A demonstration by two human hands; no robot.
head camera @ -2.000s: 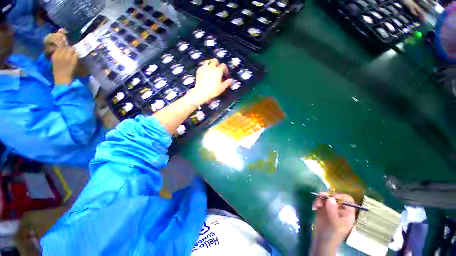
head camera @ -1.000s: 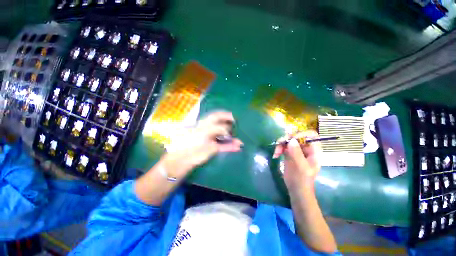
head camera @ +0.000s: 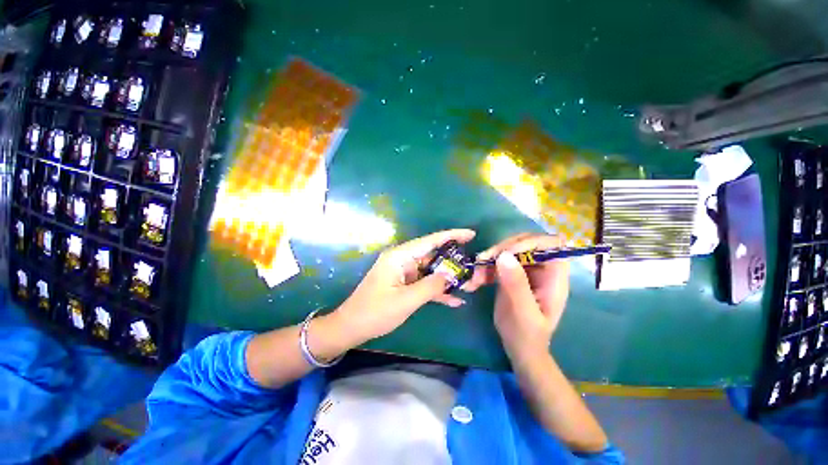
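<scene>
My left hand [head camera: 399, 289] holds a watch module [head camera: 448, 265] in its fingertips, a small dark rounded case with white and gold inside. My right hand [head camera: 531, 291] holds the tweezers [head camera: 563, 253], slim and black with a gold marking. Their tip end points left and meets the module; the exact contact is too small to tell. The other end reaches over the left edge of the adhesive strip sheet [head camera: 646, 232], a pale sheet with many thin parallel lines, lying on the green mat. Both hands are close together above the mat's front edge.
A black component tray [head camera: 172, 113] with modules stands at left, another [head camera: 788, 272] at right. A bright Kapton tape sheet [head camera: 295, 127] lies left of centre, a fainter one [head camera: 567, 186] right of centre. A smartphone [head camera: 743, 241], white paper [head camera: 717, 168] and a grey metal arm [head camera: 754, 113] are at right.
My left hand has come from the left tray to the front centre with a module. My right hand has brought the tweezers' tip to it. The view has swung right.
</scene>
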